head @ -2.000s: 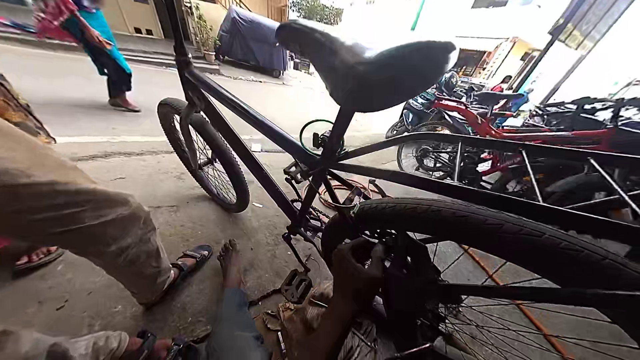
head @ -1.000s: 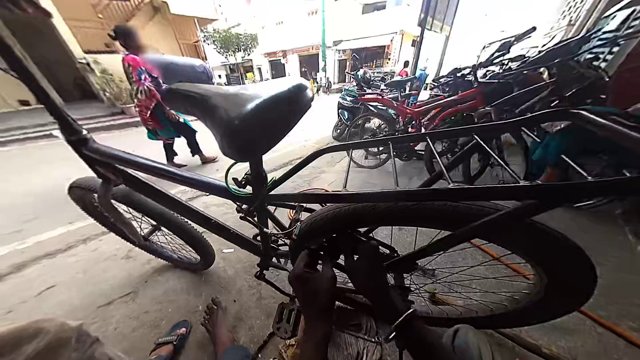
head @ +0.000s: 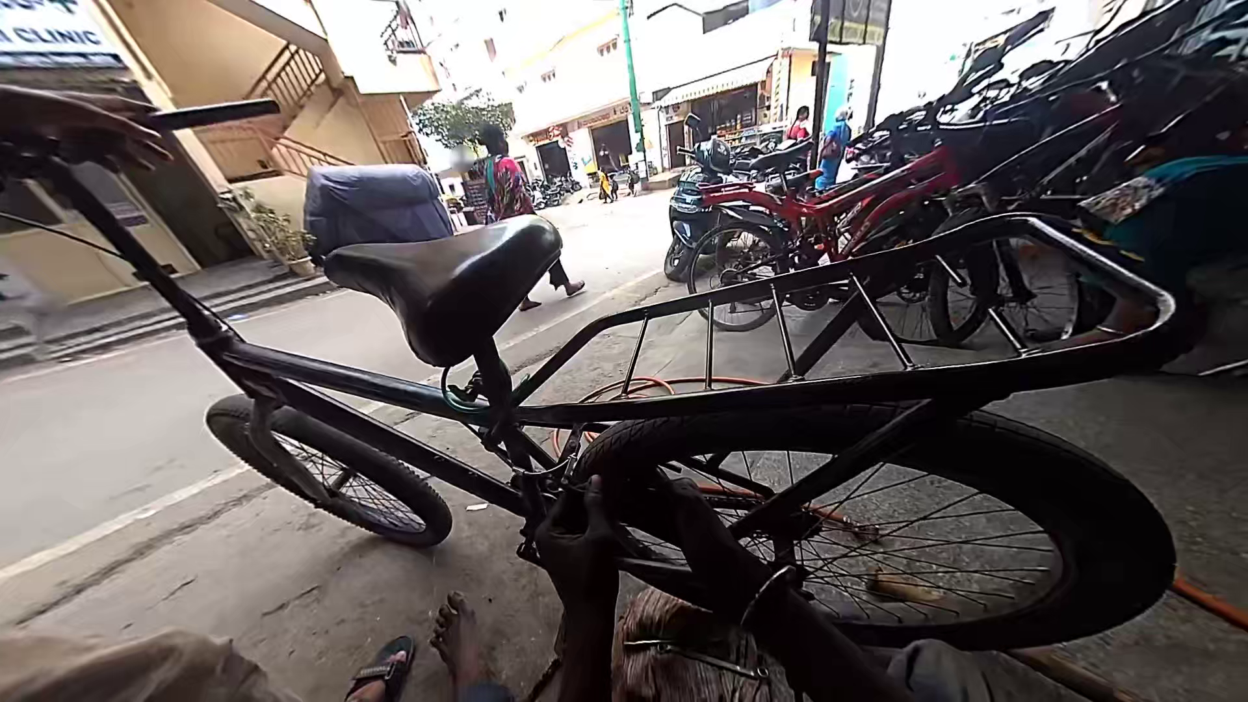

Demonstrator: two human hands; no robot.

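Observation:
A dark bicycle (head: 370, 385) stands side-on before me, its black saddle (head: 453, 283) at upper middle and its rear carrier (head: 877, 268) over the rear tyre (head: 1111, 531). My left hand (head: 577, 541) is raised at the front part of the rear wheel, thumb and fingers close to the tyre. Just right of it, my right hand (head: 697, 522), with a metal bangle on the wrist, reaches to the same stretch of tyre and rim. Shadow hides the fingertips, so their exact grip is unclear. A thin metal tool (head: 697, 660) lies on a brown, worn surface below my hands.
Another person's hand (head: 88, 127) rests at the handlebar, upper left. A sandalled foot (head: 385, 668) and a bare foot (head: 456, 634) are on the ground. An orange hose (head: 1209, 600) runs behind the rear wheel. Parked red bicycles (head: 858, 210) stand at right; a person walks along the road.
Both hands are now together at the front of the rear wheel; two seconds ago only one showed clearly there. The walking person has moved right along the road. The view has shifted considerably.

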